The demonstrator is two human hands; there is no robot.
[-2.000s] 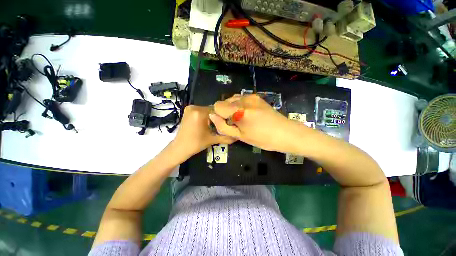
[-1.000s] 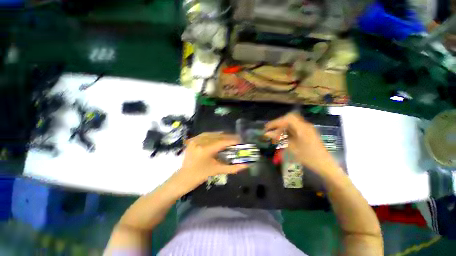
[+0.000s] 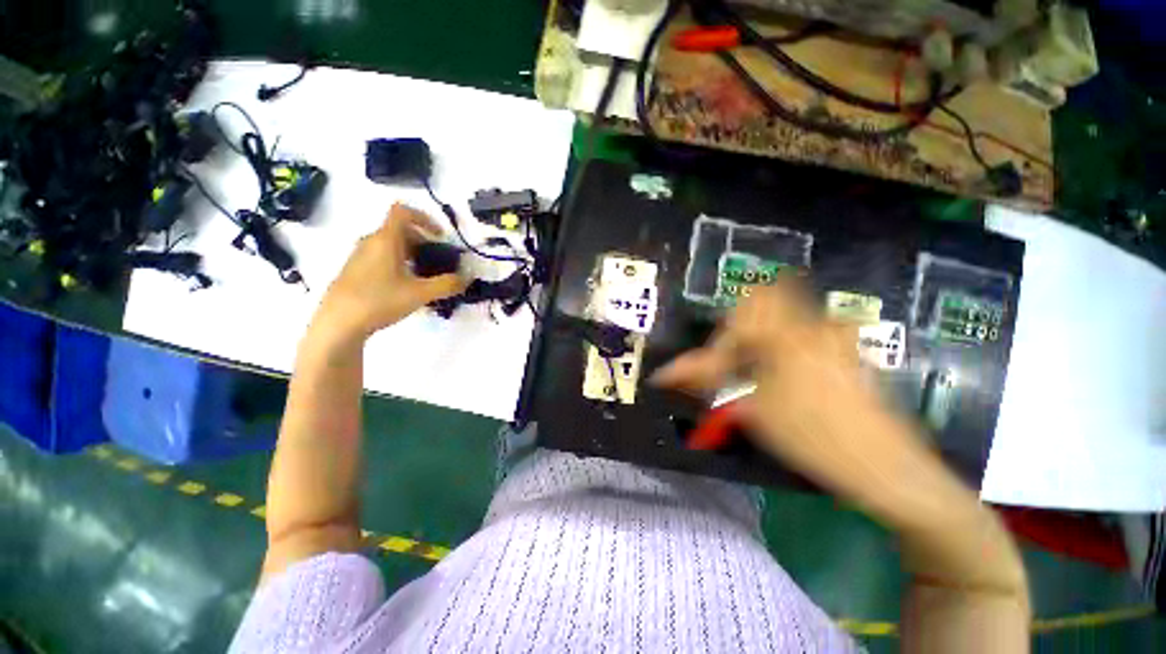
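Note:
My left hand [image 3: 373, 284] is over the left white sheet, with thumb and fingers around a black power adapter [image 3: 435, 259]; its palm side is partly hidden. My right hand [image 3: 799, 364] is blurred over the black panel and holds a pen-sized tool with a red end [image 3: 716, 427]; its tip cannot be made out. A black plug or cord piece [image 3: 607, 337] lies across the left cream socket strip [image 3: 619, 369]. A green jack board [image 3: 747, 276] in a clear tray is partly covered by my right hand.
More adapters lie on the white sheet [image 3: 335, 230], with a tangled black heap [image 3: 96, 166] at far left. The black panel [image 3: 575, 415] also bears a second green board [image 3: 969, 319] at right. A wooden shelf [image 3: 818, 153] with leads and a red sleeve [image 3: 707, 38] stands behind.
My left hand has moved left from the panel to the adapters; the open adapter it held is no longer in it. My right hand still holds the red-ended tool. The view has shifted.

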